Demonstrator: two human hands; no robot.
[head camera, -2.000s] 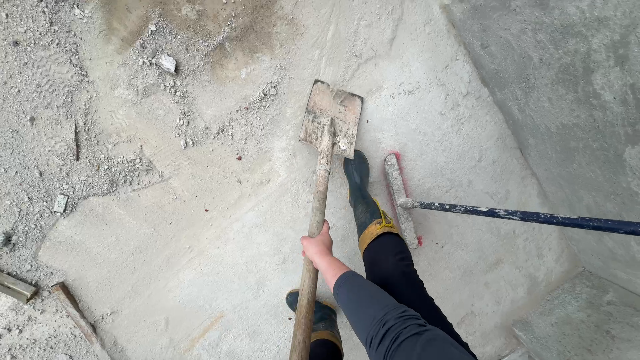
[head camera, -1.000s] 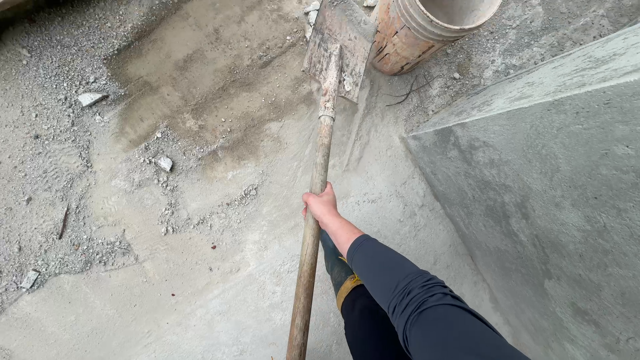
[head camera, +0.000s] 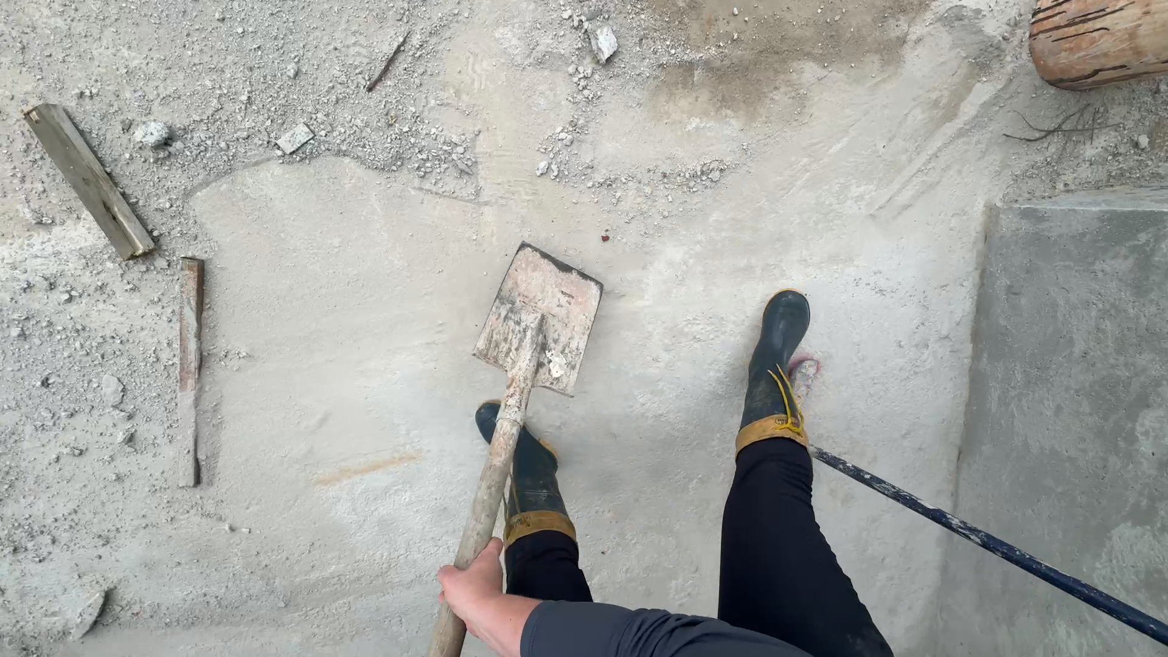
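Observation:
My right hand (head camera: 473, 584) grips the wooden handle (head camera: 497, 470) of a flat square-bladed shovel near the bottom of the view. The shovel's worn metal blade (head camera: 546, 315), coated with pale residue, points up and away, just beyond my left rubber boot (head camera: 534, 474). Whether the blade touches the floor, I cannot tell. The handle crosses in front of that boot and runs out of the bottom edge. My left hand is out of view. Partly hidden behind my right boot (head camera: 776, 356) is a brush head (head camera: 803, 374) with a pinkish edge; its dark blue pole (head camera: 976, 529) slants down to the right.
A concrete block or wall (head camera: 1068, 401) stands at the right. Part of a dirty bucket (head camera: 1100, 41) shows at the top right, near thin wires. Two wood pieces (head camera: 91, 182) (head camera: 190, 365) lie at the left, among gravel and small rubble (head camera: 602, 43) on the dusty concrete floor.
The shovel blade was beside the bucket one second ago; it is now away from it, near my left boot. The view has shifted, bringing both boots and the brush pole in.

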